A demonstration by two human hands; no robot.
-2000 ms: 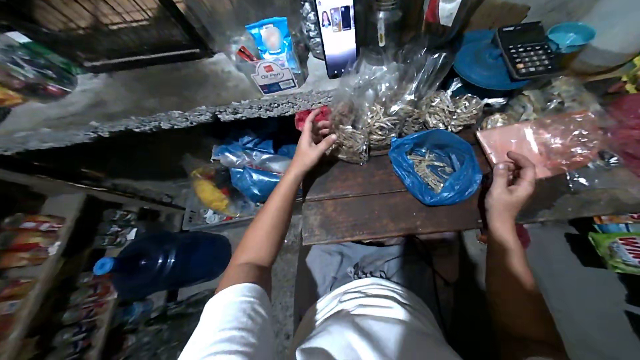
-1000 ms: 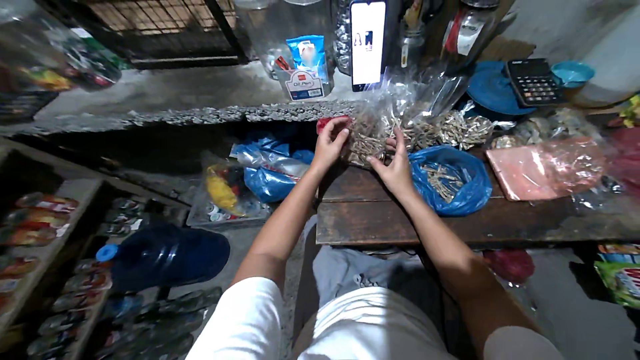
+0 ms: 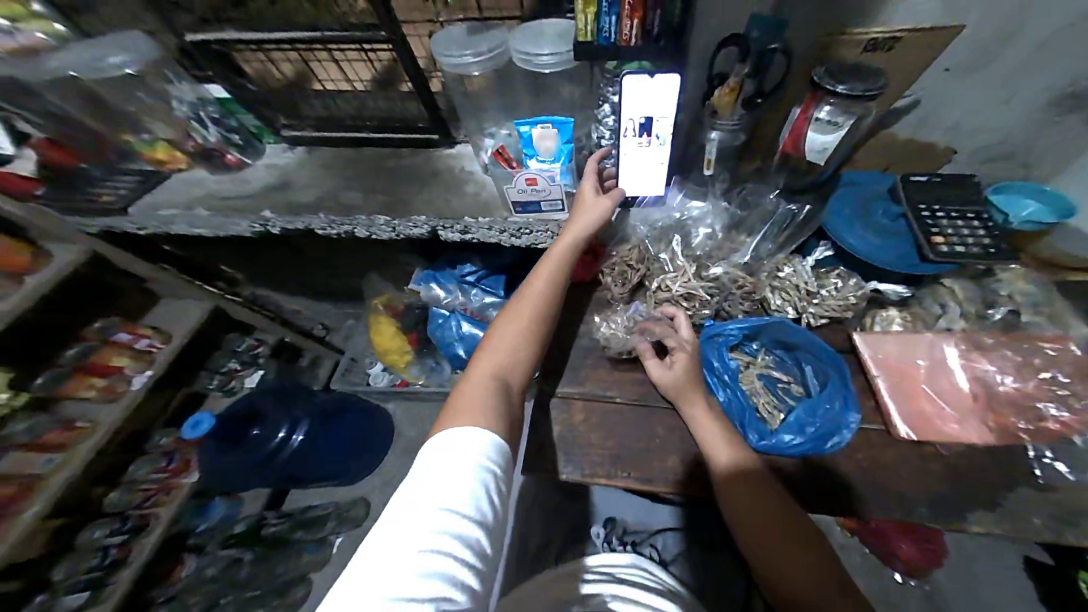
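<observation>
My left hand (image 3: 597, 197) is at the lower left edge of an upright smartphone (image 3: 648, 136) with a lit screen, fingers at its side; whether it grips the phone is unclear. My right hand (image 3: 671, 348) has its fingertips on a small clear plastic bag of dried fish (image 3: 619, 331) on the wooden table (image 3: 612, 429). Behind it stand several clear bags of dried fish (image 3: 693, 285). Just right of my right hand lies an open blue plastic bag (image 3: 837, 395) with loose dried fish (image 3: 769, 382) inside.
A rough concrete ledge (image 3: 357, 191) holds plastic jars (image 3: 476, 85) and a pen box (image 3: 534, 194). At right are a calculator (image 3: 956, 217), a blue lid (image 3: 875, 223) and a pack of pink plastic bags (image 3: 935, 382). A blue water jug (image 3: 297, 438) lies at lower left, beside shelves of goods.
My left hand has moved from the bags of dried fish up to the phone. My right hand came in from the pink pack to the bags and is now lower, at a small bag.
</observation>
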